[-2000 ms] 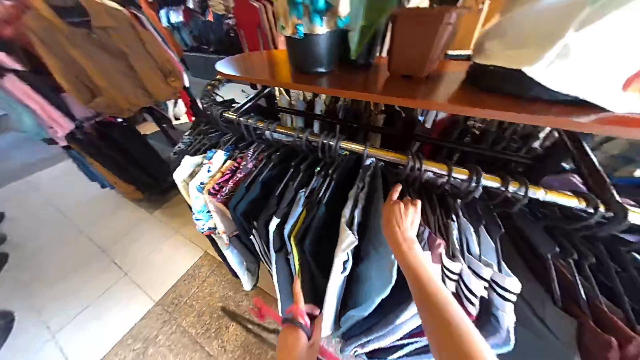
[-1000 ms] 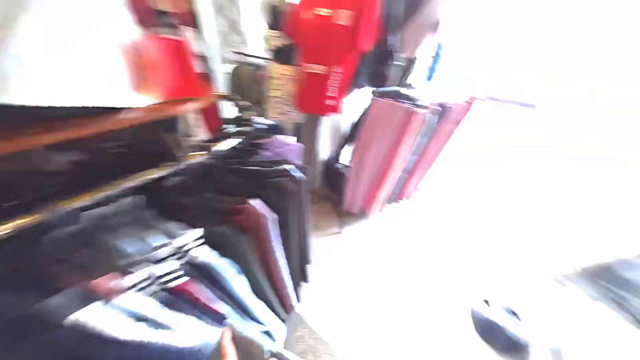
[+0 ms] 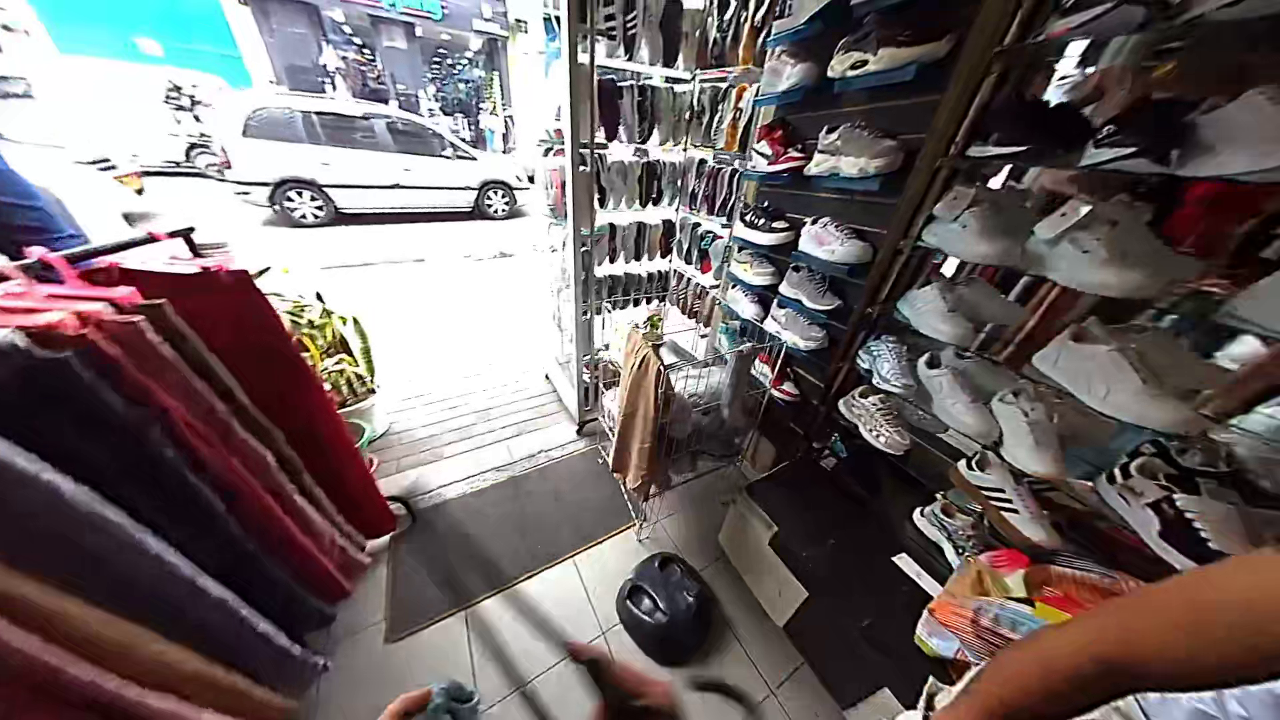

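Observation:
At the bottom edge, fingertips that seem to be my left hand [image 3: 408, 704] show beside a small blue-grey thing [image 3: 453, 698]; whether they grip it is unclear. To their right, a blurred hand, seemingly my right hand [image 3: 625, 688], is near long dark blurred streaks and a dark curved strap-like shape [image 3: 722, 690]. What it holds cannot be told. Just beyond it, a black motorcycle helmet [image 3: 665, 608] rests on the tiled floor. A bare forearm [image 3: 1120, 640] crosses the lower right corner; whose it is cannot be told.
Clothes in red, dark and purple [image 3: 190, 450] hang on a rack at left. A dark doormat [image 3: 520, 540] lies at the doorway, by a wire basket [image 3: 700, 410] with brown cloth. Shoe shelves [image 3: 820, 190] line the right. A white car [image 3: 370, 155] stands outside.
The view has swung from the clothes racks to the doorway and shoe display. Two seconds ago my right hand was at a hanger on the rail; that rail is out of view now.

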